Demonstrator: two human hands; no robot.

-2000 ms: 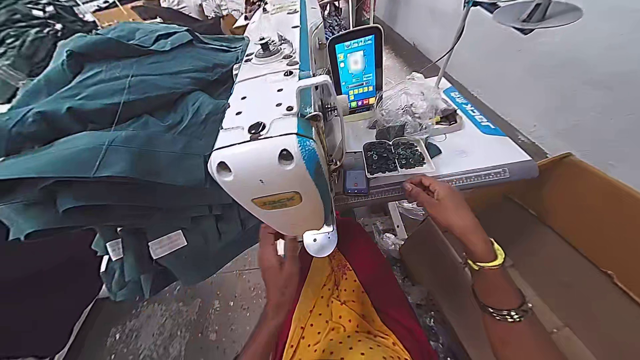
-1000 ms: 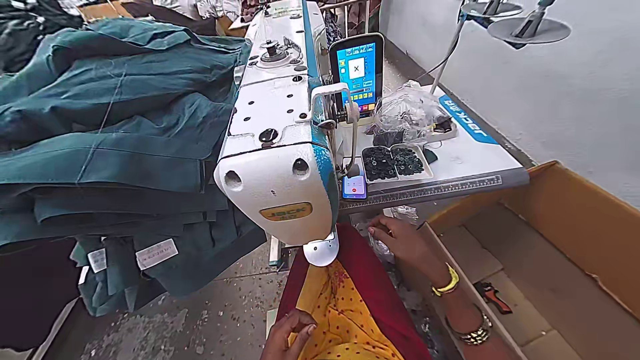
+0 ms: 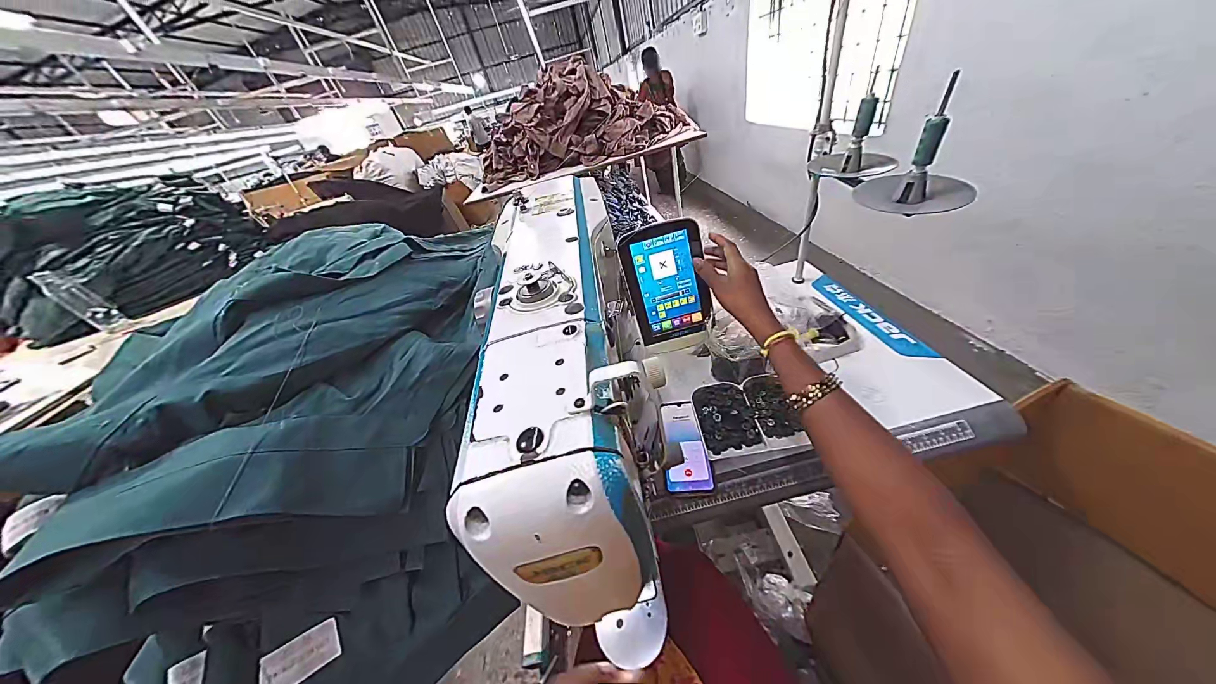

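Note:
My right hand (image 3: 731, 275) is raised at the right edge of the lit control panel (image 3: 665, 280), fingers bent and apart, holding nothing that shows. Only a small part of my left hand (image 3: 598, 673) shows at the bottom edge, below the head of the white and blue Jack sewing machine (image 3: 560, 532); what it touches is hidden. A lit smartphone (image 3: 687, 451) lies on the machine table beside a tray of dark buttons (image 3: 727, 418). Dark green garments (image 3: 285, 380) are piled left of the machine.
An open cardboard box (image 3: 1121, 475) stands at the right. Clear plastic bags (image 3: 769, 323) lie behind the buttons. The thread stand (image 3: 914, 190) rises by the wall. Brown cloth (image 3: 579, 119) is heaped on a table farther back, with a person (image 3: 657, 81) beyond it.
My right hand has moved from the table's front edge up to the control panel. My left hand has mostly dropped out of sight. The view has tilted up.

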